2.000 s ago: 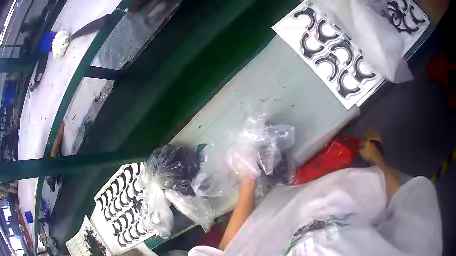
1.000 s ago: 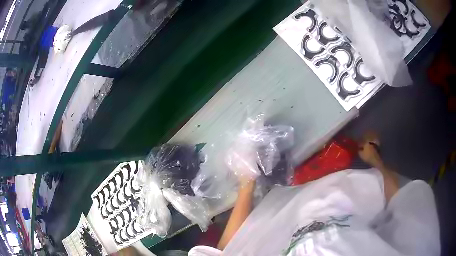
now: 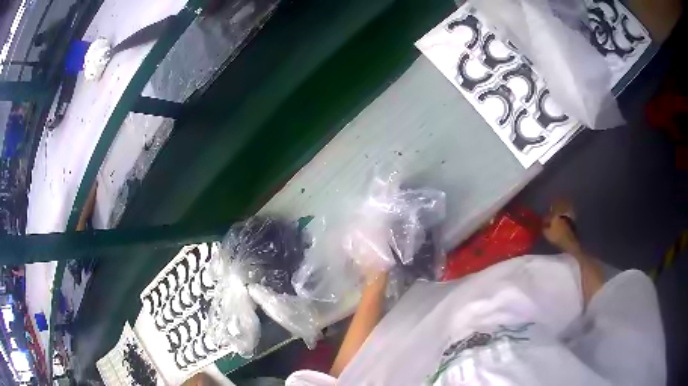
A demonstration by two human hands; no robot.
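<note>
A clear crinkly poly bag with dark contents lies on the pale bench. My left hand is at this bag's near left side, blurred under shiny plastic; its fingers cannot be made out. A second clear bag, bunched and with dark parts inside, lies to the left. My right hand is small and low at the right, beside the red stool, away from the bags. Its grip is unclear.
A white layout board with black crescents and a milky foam sheet lies at upper right. Another board of crescents is at lower left. A green post crosses the left side, and the dark green belt runs behind the bench.
</note>
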